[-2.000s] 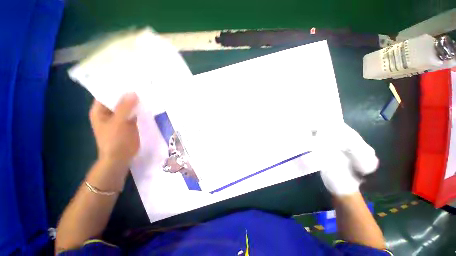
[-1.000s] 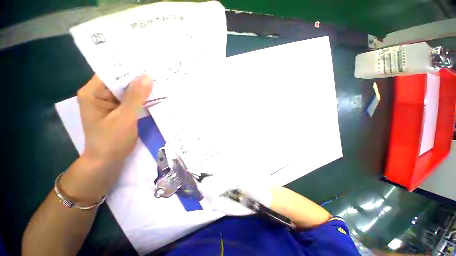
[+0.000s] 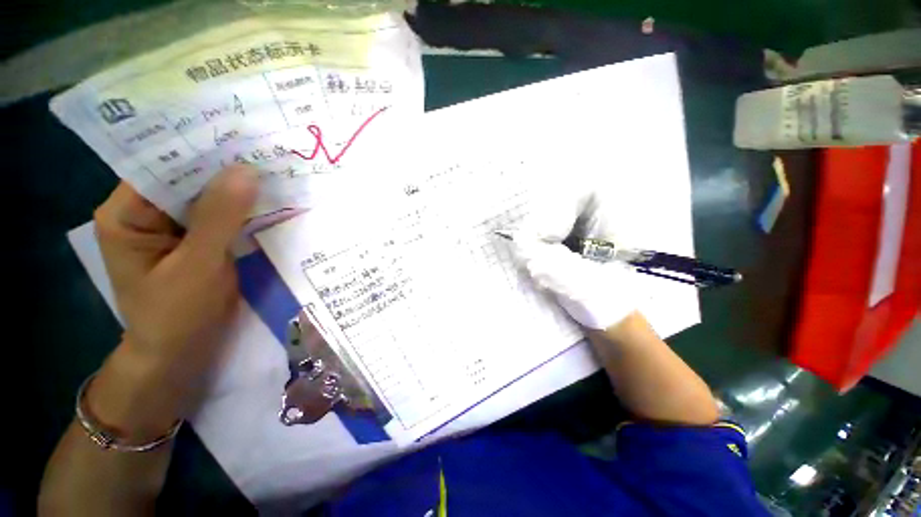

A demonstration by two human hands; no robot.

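Observation:
My bare left hand, with a bracelet, holds the status card by its lower edge; the card has a printed heading, handwriting and a red tick. My gloved right hand holds a black pen, its tip at the printed table on the inspection record sheet. The sheet lies on a clipboard with a blue edge and a silver metal clip. A larger white sheet lies beneath. The card covers the sheet's upper left part.
A whitish bottle with a printed label lies across the upper right. Below it are a small blue-and-yellow item and a red tote at the bench end. A dark green bench is under the work.
My right hand moved from the right side to the clip area, and is now on the record sheet with the pen. The card came lower left and its writing is sharp; the printed table now shows clearly.

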